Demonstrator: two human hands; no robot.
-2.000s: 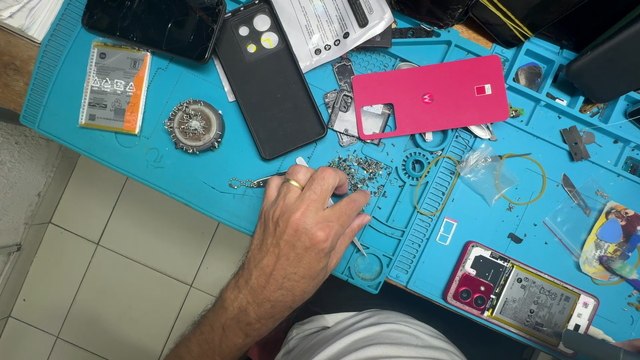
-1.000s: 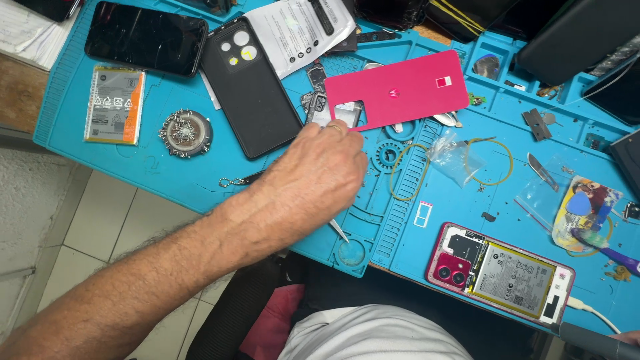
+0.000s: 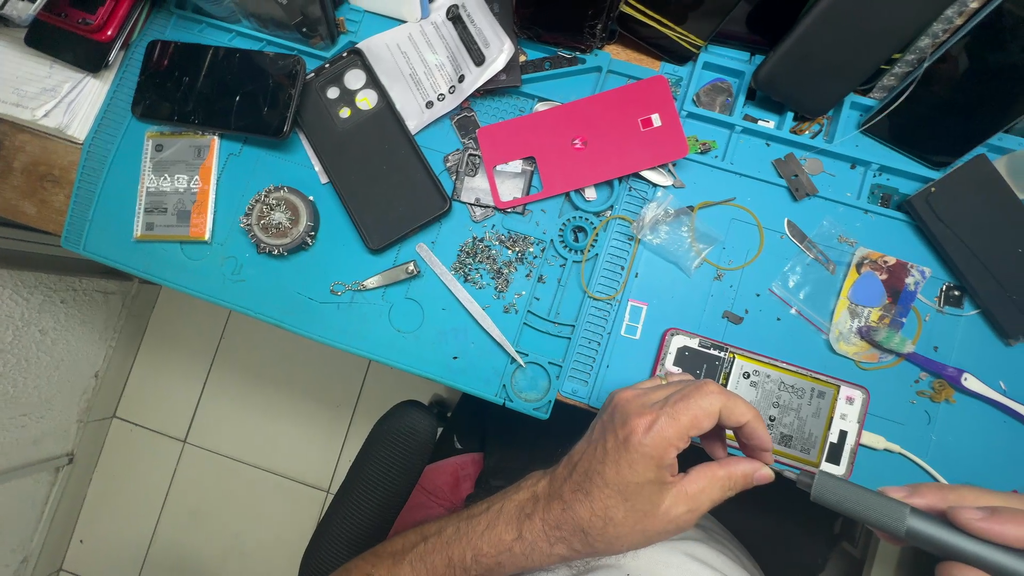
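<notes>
My left hand [image 3: 672, 456] pinches thumb and index finger at the tip of a grey pen-style screwdriver [image 3: 880, 508]; a tiny thing, perhaps a screw, may be between them, too small to tell. My right hand [image 3: 968, 516], partly cut off at the right edge, holds the screwdriver's body. Behind my left hand lies an opened smartphone [image 3: 784, 408], its battery exposed, with a white cable [image 3: 900, 452] at its right end. Metal tweezers [image 3: 470, 306] lie on the blue mat beside a pile of small screws [image 3: 496, 260]. A pink phone back cover [image 3: 584, 144] rests above them.
On the blue repair mat [image 3: 352, 344] are a round magnet with screws [image 3: 278, 220], a nail clipper [image 3: 388, 278], a black phone case [image 3: 372, 152], a loose battery [image 3: 176, 186] and a black phone [image 3: 218, 88]. A purple-handled brush [image 3: 956, 376], scalpel blade [image 3: 808, 244] and rubber bands [image 3: 608, 256] lie right.
My left hand has moved from the screw pile to the screwdriver tip at lower right. The tweezers, earlier in my left hand, now lie on the mat. My right hand and the screwdriver have come into view.
</notes>
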